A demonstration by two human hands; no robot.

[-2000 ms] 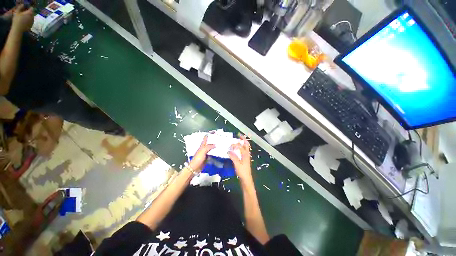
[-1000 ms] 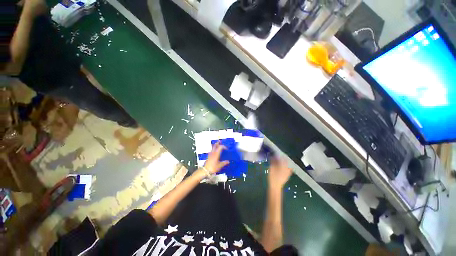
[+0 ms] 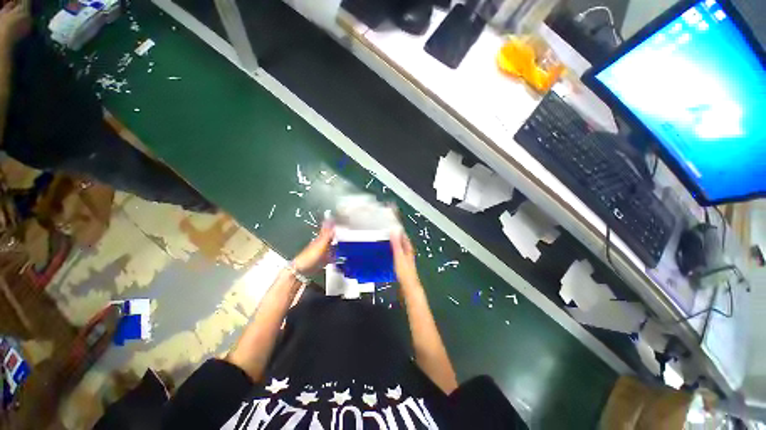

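Observation:
A white and royal-blue carton blank (image 3: 366, 261) is held between my two hands over the green work surface, its far white part blurred. My left hand (image 3: 316, 250) grips its left edge and my right hand (image 3: 403, 251) grips its right edge. Another white piece (image 3: 346, 285) shows under it, close to my body. The blank hides most of what lies beneath, so I cannot tell how many layers there are.
Small trim lies scattered on the green surface (image 3: 206, 138). Beyond a metal rail (image 3: 336, 144), white formed pieces (image 3: 472, 182) lie on a dark strip. A shelf holds a keyboard (image 3: 596, 168), phone and monitor. Another person's arm and dark clothing are at left.
My right hand has come back from near the rail to the blank, and both hands now hold it. A white piece near the rail is gone from there. White pieces on the strip have shifted rightward.

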